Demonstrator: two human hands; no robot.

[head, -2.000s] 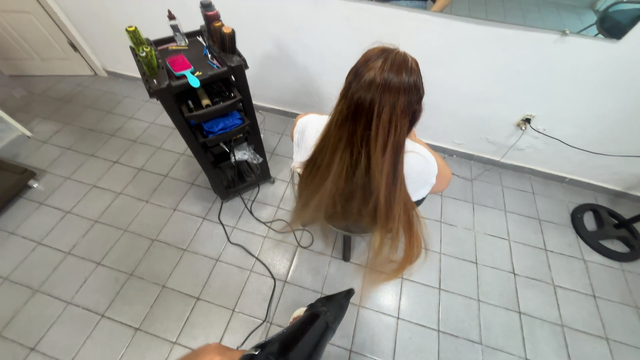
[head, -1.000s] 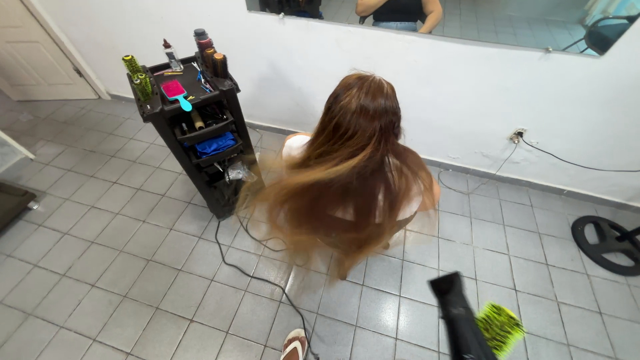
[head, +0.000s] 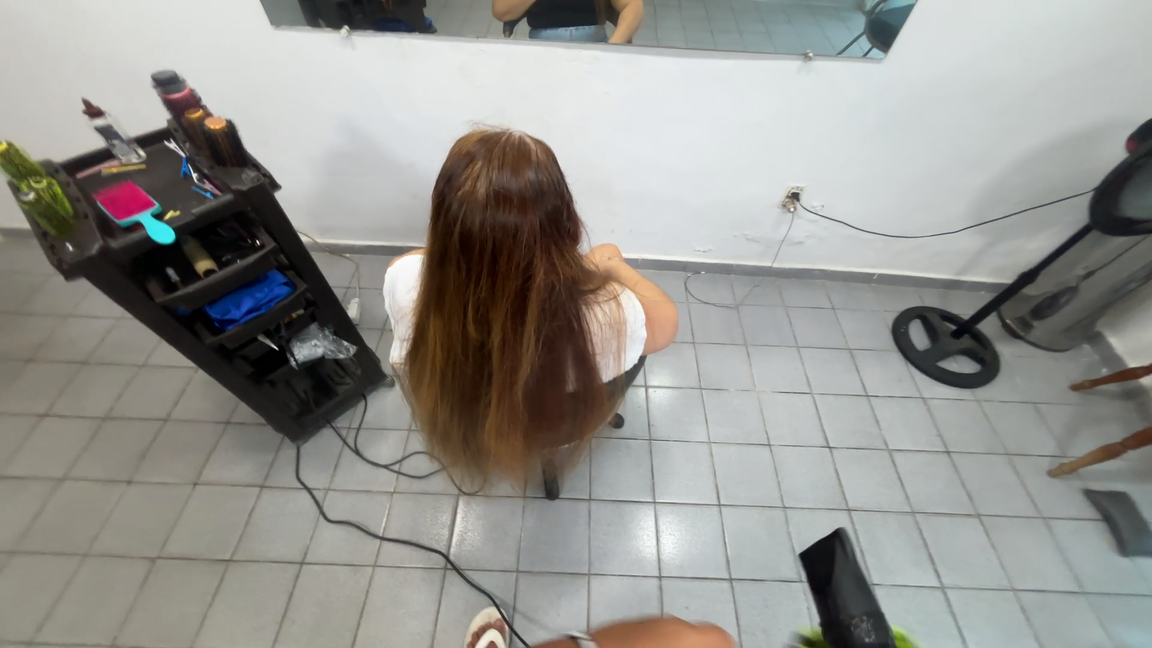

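A seated person in a white top has long brown hair [head: 508, 315] hanging loose down the back. At the bottom edge, my left hand [head: 666, 632] is blurred and cut off, with a band at the wrist; its fingers cannot be made out. To its right, a black hair dryer [head: 846, 585] points upward, and a bright green object [head: 814, 639] shows behind its lower part. The dryer's handle is hidden below the frame. My right hand is not visible.
A black trolley [head: 297, 351] at left holds a pink-and-turquoise paddle brush [head: 130, 205], round brushes and bottles. A black cord [head: 387, 537] crosses the tiles near a sandalled foot [head: 487, 625]. At right stand a round black base [head: 945, 346] and wooden legs [head: 1111, 450].
The hair, spread out and blurred one second ago, now hangs down. The dryer was at bottom centre two seconds ago and is now farther right. My left hand has come in at the bottom edge.
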